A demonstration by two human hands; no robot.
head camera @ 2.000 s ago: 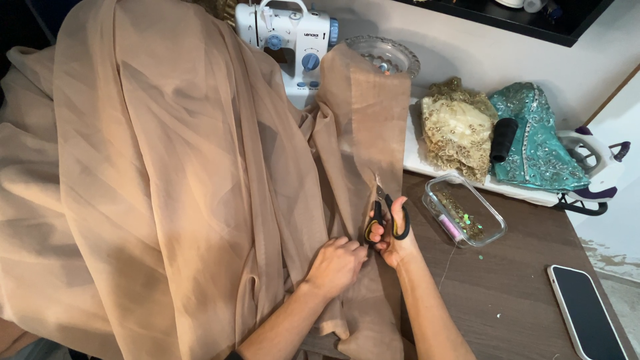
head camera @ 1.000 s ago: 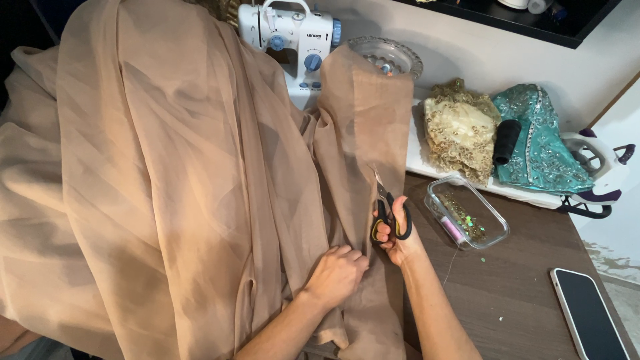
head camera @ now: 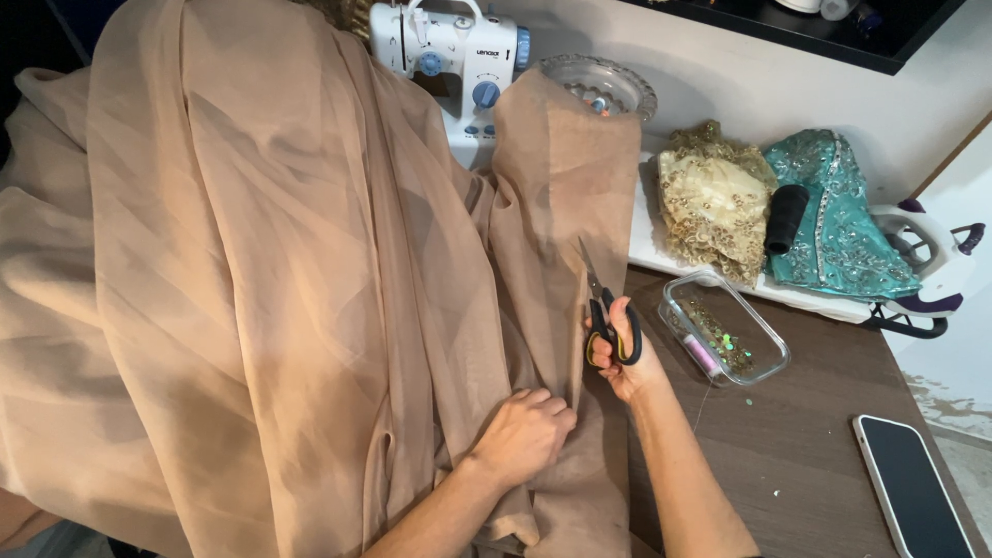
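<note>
Sheer beige fabric lies in long folds over the left and middle of the view. My left hand is closed on a fold of it, low in the middle. In my right hand, up and to the right of the left one, are scissors with black and yellow handles. Their blades point up and slightly left, at the top of a cut or folded edge in the strip of fabric. How far the blades are parted is hard to tell.
A white sewing machine and a glass dish stand behind. To the right are gold lace fabric, turquoise beaded fabric, a black tapered object, a glass container with sequins and a thread spool, and a phone.
</note>
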